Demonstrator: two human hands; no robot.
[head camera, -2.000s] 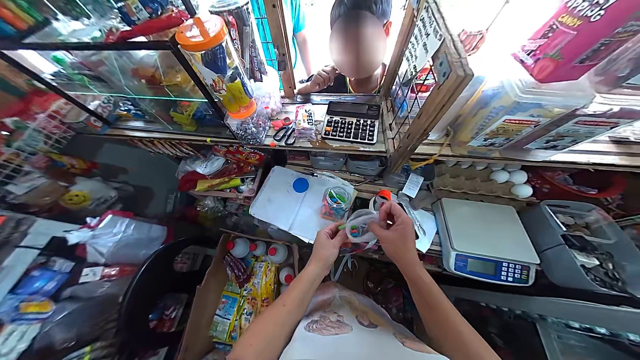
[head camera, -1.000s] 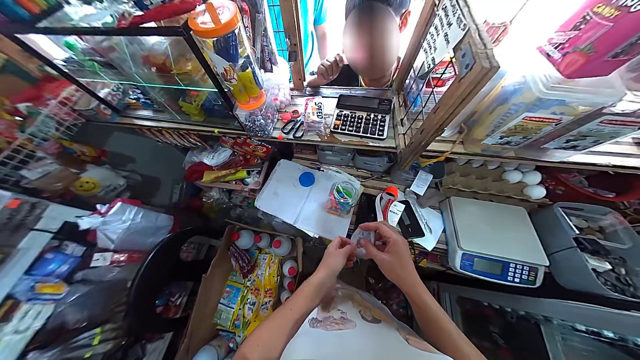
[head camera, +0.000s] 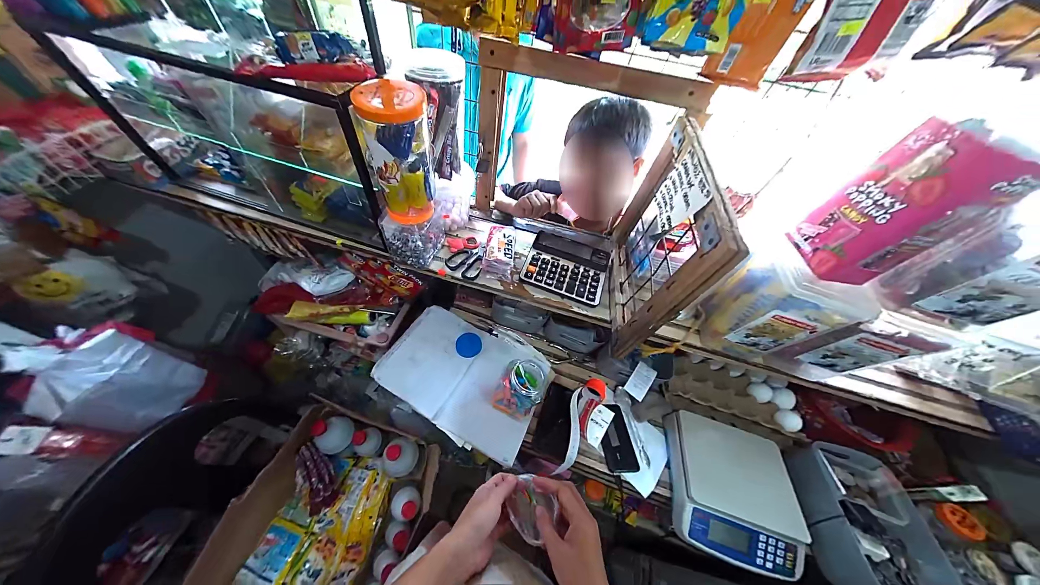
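Note:
Low in the middle of the head view, my left hand (head camera: 486, 520) and my right hand (head camera: 569, 528) both grip a small clear plastic packet (head camera: 530, 508). Something coloured, too small to make out, shows inside it. Just above lies an open notebook (head camera: 426, 374) with a blue round disc (head camera: 469, 345) on it. An open clear jar (head camera: 524, 382) with colourful contents rests on its right page. Right of the jar are a white strip (head camera: 574, 431) and a dark phone (head camera: 620, 439) on papers.
A digital scale (head camera: 731, 479) and a grey coin tray (head camera: 877, 520) stand at right. A calculator (head camera: 565, 268) and scissors (head camera: 465, 262) lie on the counter, where a person (head camera: 605, 162) leans at the window. A carton (head camera: 244, 520) of bottles and packets is at lower left.
Two seconds ago my hands held a round, clear-looking item beside the jar; now they hold the packet lower and nearer my body. The view has shifted.

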